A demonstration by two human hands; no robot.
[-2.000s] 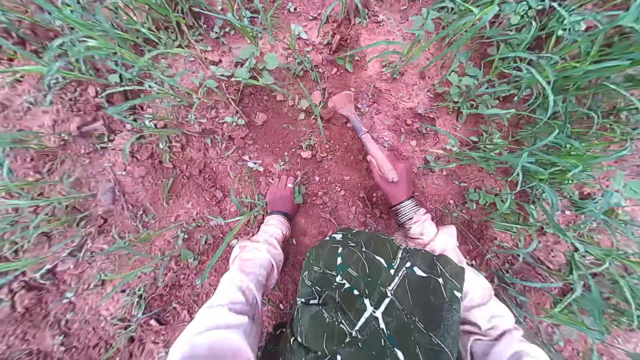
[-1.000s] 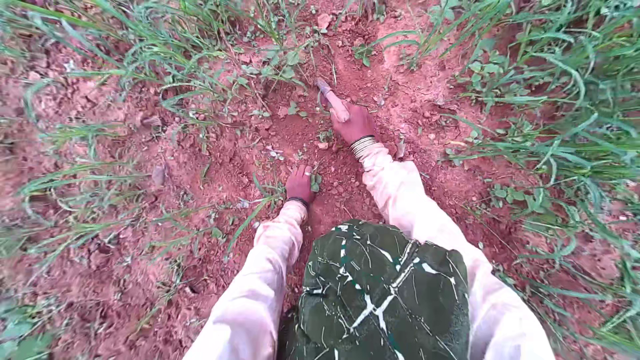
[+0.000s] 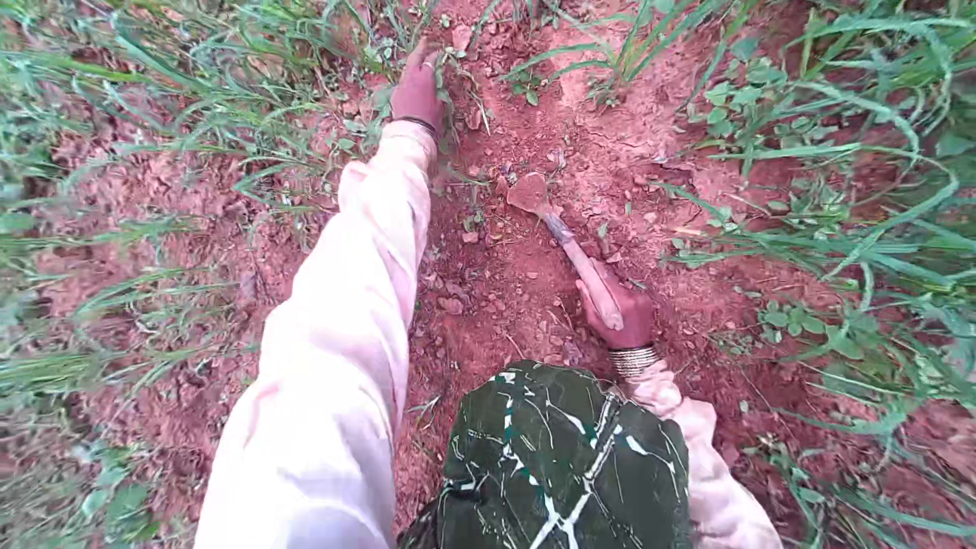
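My right hand (image 3: 627, 311) is closed around the wooden handle of a small hand hoe or weeding trowel (image 3: 530, 194). The tool's flat blade, coated in red soil, points up and left and lies at the ground. Several metal bangles ring that wrist. My left hand (image 3: 418, 91) reaches far forward to the weeds (image 3: 374, 61) at the top, its fingers among small leaves. Whether those fingers grip a stem cannot be told.
Reddish, crumbly soil (image 3: 496, 282) with small stones runs between two bands of grass. Tall green blades (image 3: 877, 221) stand on the right, and more grass (image 3: 191, 145) on the left. Dark green patterned cloth (image 3: 564, 457) covers my lap.
My left hand has moved forward from the soil near my knees to the upper weeds. My right hand went forward with the tool, then came back toward my body, still holding it.
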